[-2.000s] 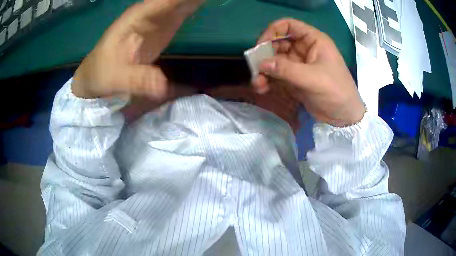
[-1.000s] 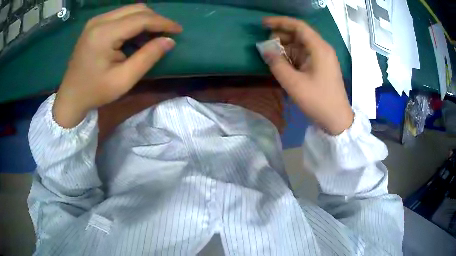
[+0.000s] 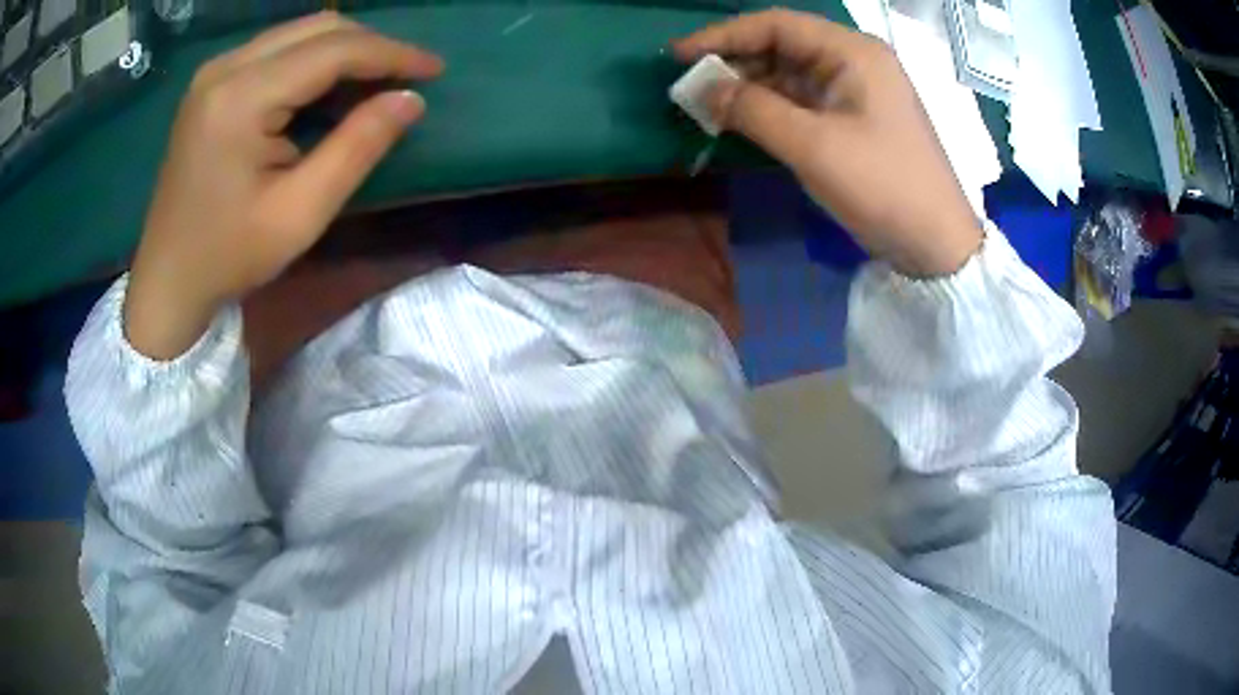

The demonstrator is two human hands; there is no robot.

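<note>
My right hand (image 3: 842, 129) holds a small whitish pouch cell (image 3: 705, 92) between thumb and fingers above the green mat. A short thin lead or strip (image 3: 703, 155) hangs below the cell near the mat's front edge. My left hand (image 3: 265, 156) is over the left part of the mat, with thumb and index finger apart and nothing visible between them. The curled fingers of my left hand are partly hidden.
A clear blister tray (image 3: 61, 68) with whitish cells is at the upper left. White liner sheets (image 3: 1049, 122) overhang the green mat (image 3: 544, 95) at the right. A paper with red and yellow lines (image 3: 1159, 102) lies farther right. A crinkled plastic bag (image 3: 1107, 258) is below.
My left hand has come down from its blurred raised position, its thumb and index finger now apart. My right hand has moved up and turned the cell. The liner sheets appear higher in view.
</note>
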